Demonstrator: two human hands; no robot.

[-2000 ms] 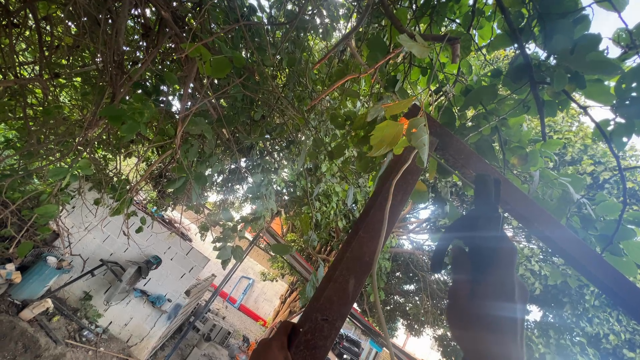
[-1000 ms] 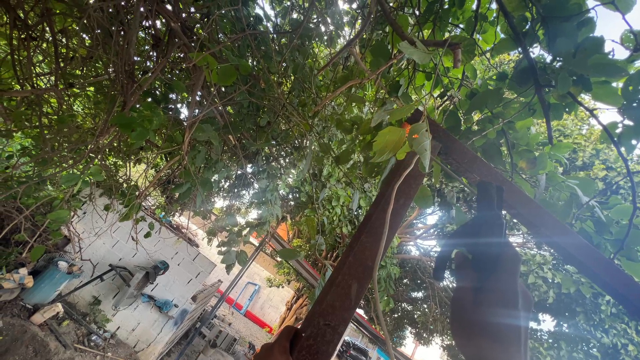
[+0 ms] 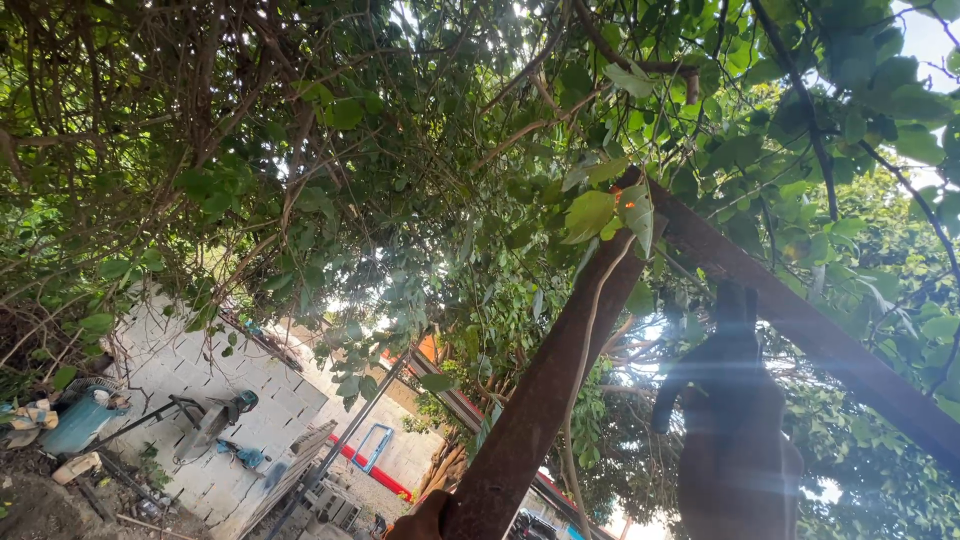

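A long brown beam [image 3: 555, 375], apparently rusty metal, slants up from the bottom middle. Its upper end meets or overlaps a second brown beam [image 3: 795, 307] that runs down to the right edge. Leaves and a small orange-red patch [image 3: 634, 196] show at that corner, and a thin vine stem [image 3: 589, 345] hangs along the first beam. My left hand [image 3: 424, 517], cut off by the bottom edge, grips the lower part of the first beam. My right hand [image 3: 720, 420], a dark shape against glare, reaches up to the second beam; its fingertips and exact hold are unclear.
Dense branches and leaves [image 3: 345, 150] surround the beams' upper ends. Lower left, seen tilted, are a pale block wall [image 3: 277, 375], a machine on a metal stand [image 3: 210, 427], a blue-green bucket [image 3: 79, 420] and debris. A blue frame [image 3: 373, 448] lies farther back.
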